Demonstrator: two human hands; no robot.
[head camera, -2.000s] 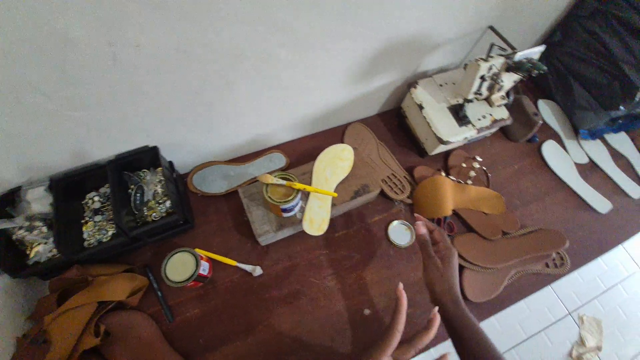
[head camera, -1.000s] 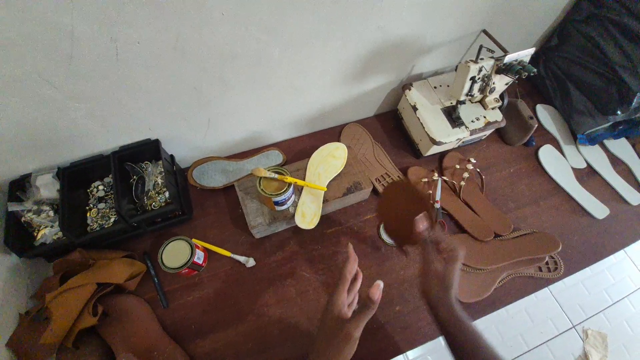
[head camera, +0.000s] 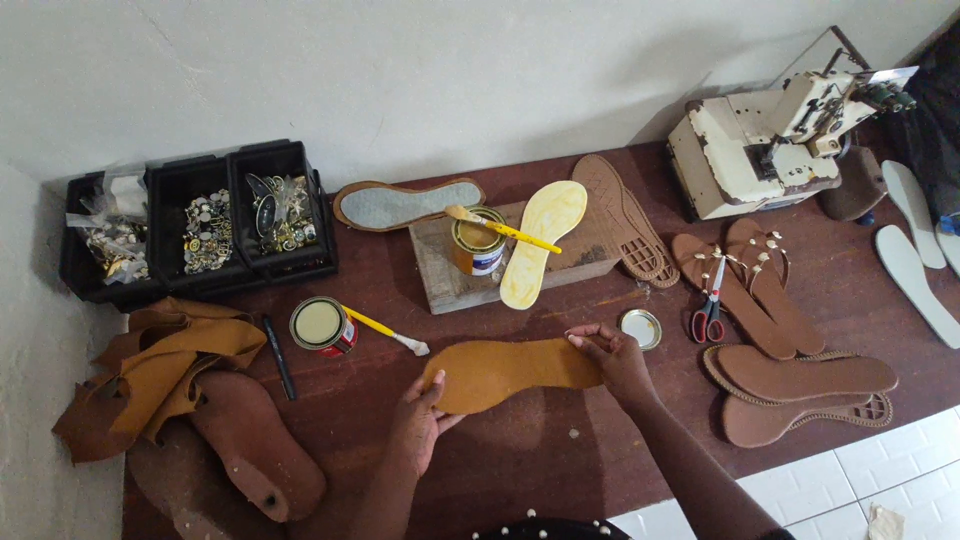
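Both hands hold a tan leather insole piece (head camera: 510, 371) level above the table. My left hand (head camera: 421, 424) grips its wide end, and my right hand (head camera: 613, 360) pinches the narrow end. Beyond it, a sole coated in yellowish glue (head camera: 541, 240) leans across a wooden block (head camera: 442, 277). A glue can (head camera: 478, 244) stands on the block with a yellow-handled brush (head camera: 517, 234) across its top. Left of my hands are an open can with pale contents (head camera: 322, 326) and a second yellow brush (head camera: 382, 330). A round lid (head camera: 641, 328) lies by my right hand.
At left are a black bin (head camera: 244, 274) of metal ornaments, leather scraps (head camera: 172, 360), a black pen (head camera: 279, 360) and shoe lasts (head camera: 262, 450). At right are a sewing-type machine (head camera: 750, 150), scissors (head camera: 709, 307), sandals (head camera: 780, 307), brown soles (head camera: 810, 375) and white insoles (head camera: 915, 285).
The tan leather piece, earlier at the right by the sandals, is now in front of me between both hands. The left hand, empty before, has taken hold of its wide end.
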